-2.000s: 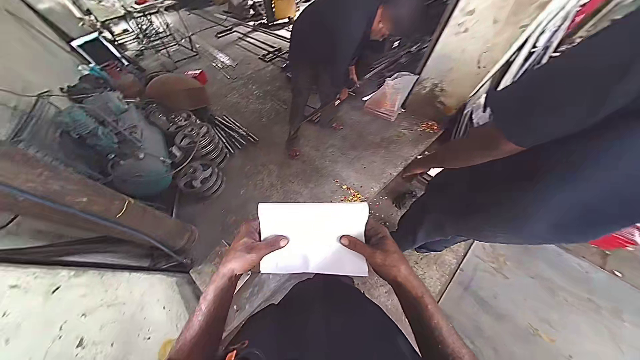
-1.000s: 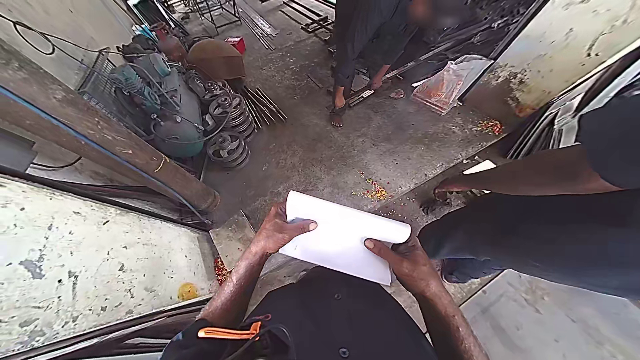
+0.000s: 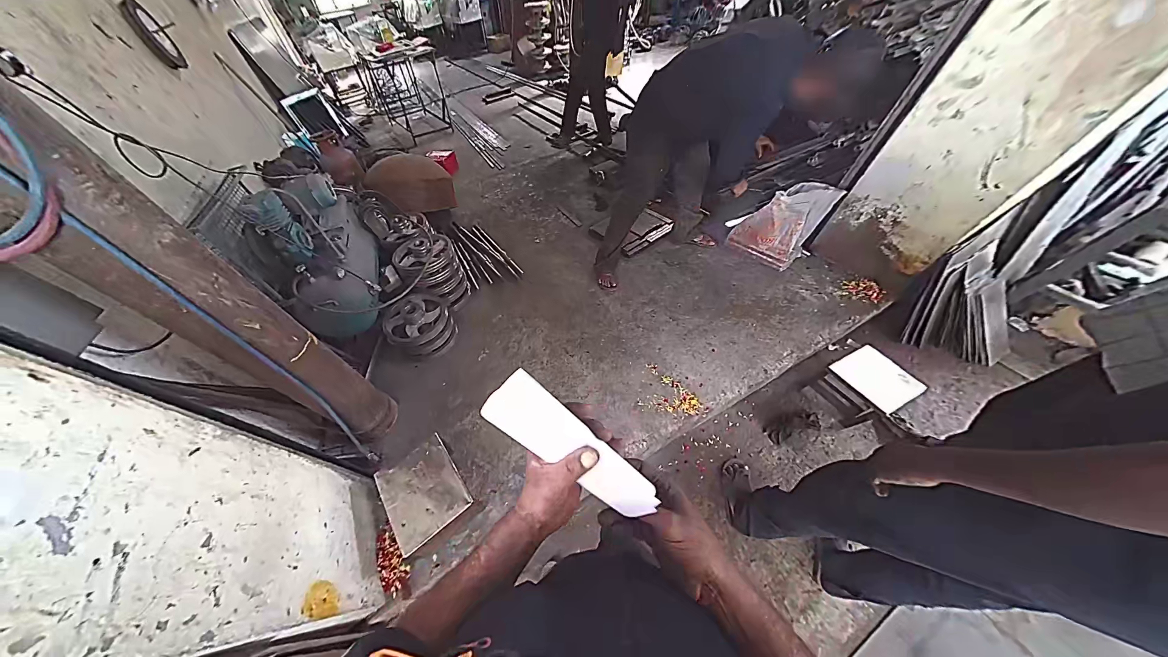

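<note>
A white sheet of paper (image 3: 561, 433), folded into a narrow strip, slants across the lower middle of the view. My left hand (image 3: 553, 484) grips it near its middle, thumb on top and fingers behind. Around its lower right end my right hand (image 3: 671, 525) is closed, with part of the fingers hidden behind the paper. Below both hands is the dark clothing on my body.
A green air compressor (image 3: 333, 274) and spoked metal wheels (image 3: 420, 324) stand at left. One person (image 3: 703, 100) bends over metal bars ahead; another person's arm and legs (image 3: 958, 511) are close at right. Flower petals (image 3: 680, 399) lie on the floor. A rusty beam (image 3: 210, 274) slants at left.
The paper was spread wide between both hands and is now folded narrow and turned diagonally. The near person's arm at right has drawn back from the white-topped object on the floor.
</note>
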